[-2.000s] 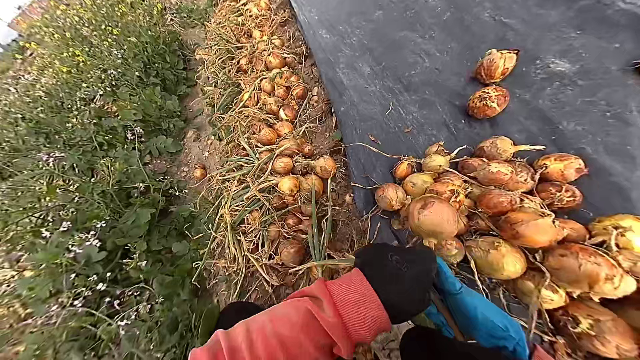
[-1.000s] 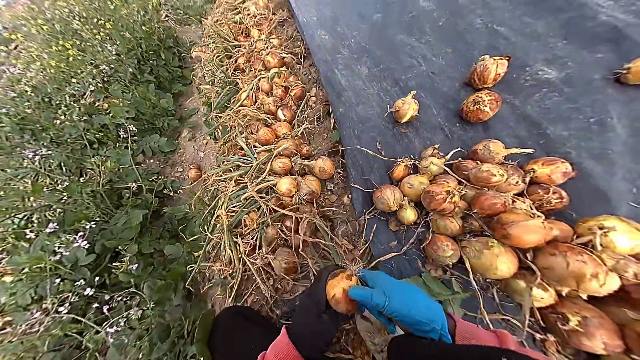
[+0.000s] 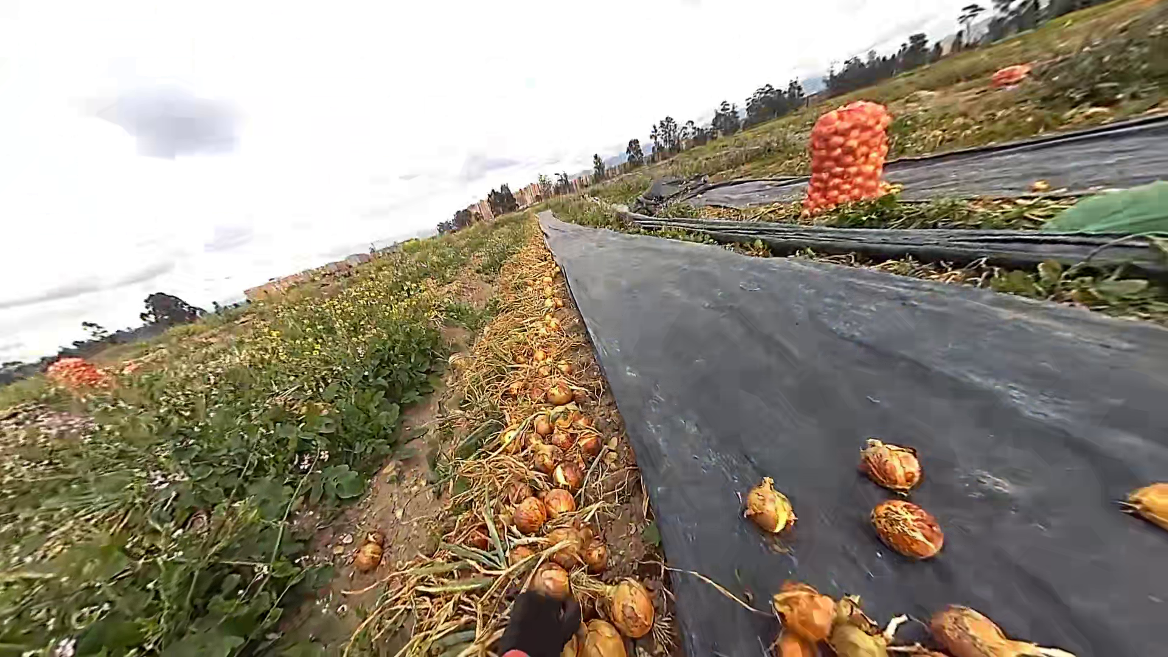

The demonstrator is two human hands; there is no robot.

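At the bottom edge, my left hand (image 3: 540, 624) in a black glove reaches into the row of pulled onions. Its fingers are against a brown onion (image 3: 550, 581); whether they close on it cannot be seen. Just right of the glove lie another onion (image 3: 631, 608) and a paler one at the frame edge. My right hand is out of view. On the black plastic sheet (image 3: 730, 365) lie a pale onion (image 3: 770, 505), two browner onions, one of them streaked (image 3: 907, 528), and part of an onion pile (image 3: 805, 611) at the bottom.
Dry onion tops (image 3: 456, 547) lie along the row. Leafy weeds (image 3: 228, 493) grow to the left, past a strip of bare soil (image 3: 401, 493). A full red mesh sack of onions (image 3: 847, 157) stands beyond the sheet, near a green cloth or net (image 3: 1113, 212).
The view has tilted up strongly to the horizon. My left hand, earlier at an onion with my blue-gloved right hand, is now among the row's onions. The right hand has left the view.
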